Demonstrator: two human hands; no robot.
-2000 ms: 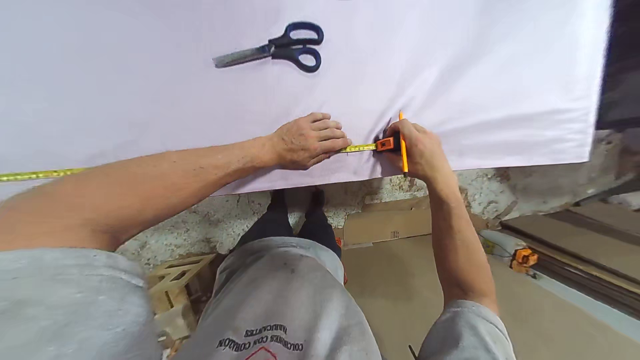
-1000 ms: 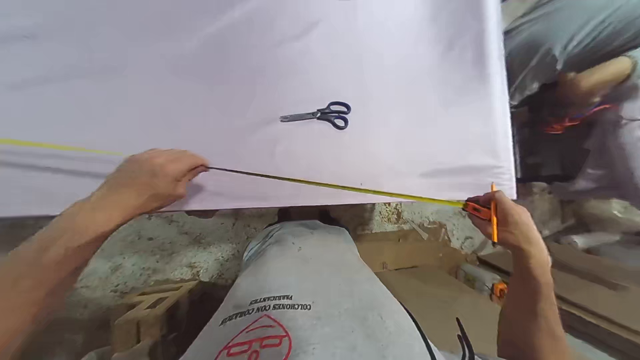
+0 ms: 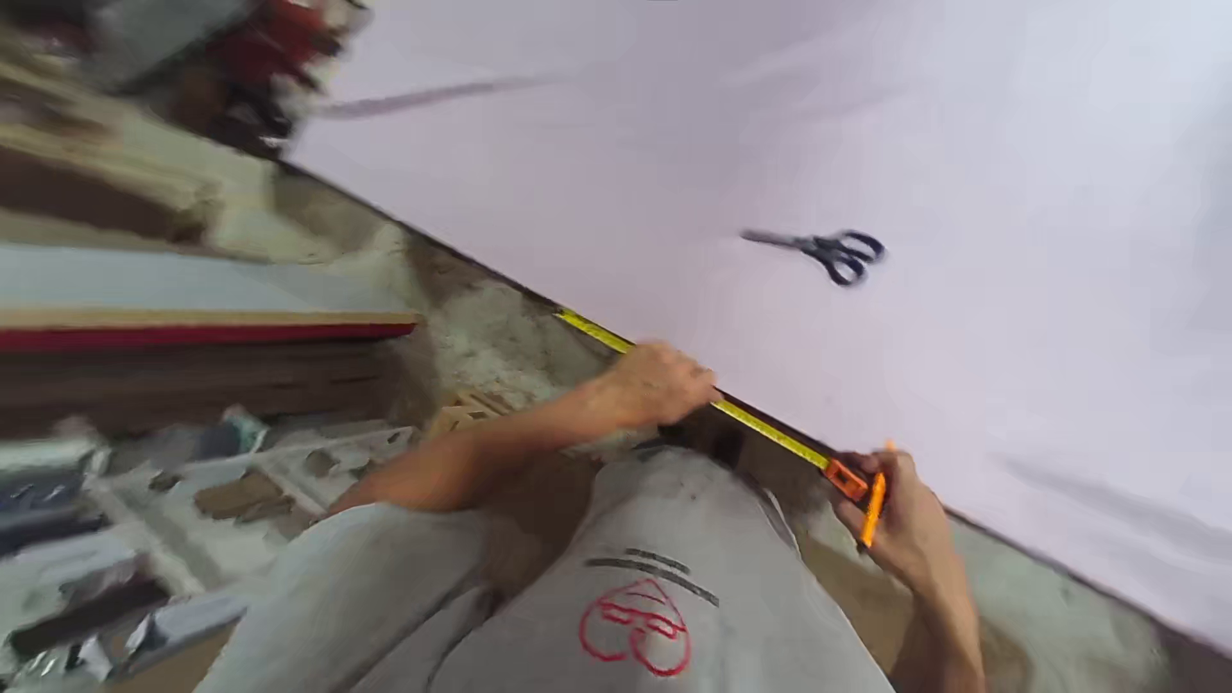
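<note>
A yellow tape measure blade (image 3: 770, 435) runs along the near edge of the pale fabric (image 3: 635, 221) spread over a table. My right hand (image 3: 905, 520) holds the orange and black tape measure case (image 3: 847, 478) together with an orange pen-like stick (image 3: 875, 510). My left hand (image 3: 664, 385) is closed on the blade at the fabric's edge, to the left of the case; its fingertips are partly hidden. Scissors with dark handles (image 3: 842, 257) lie on the fabric beyond both hands, blades pointing left.
At the left stands a flat pale panel with a red edge (image 3: 212, 332). Below it lie blurred frames and scraps (image 3: 241, 491). Red and dark items (image 3: 279, 58) are beyond the fabric's far left corner. A wooden crate-like piece (image 3: 467, 412) is behind my left forearm.
The view has swung strongly to the left. My hands are closer together than one second ago, and the blade now lies along the fabric's edge instead of across its surface.
</note>
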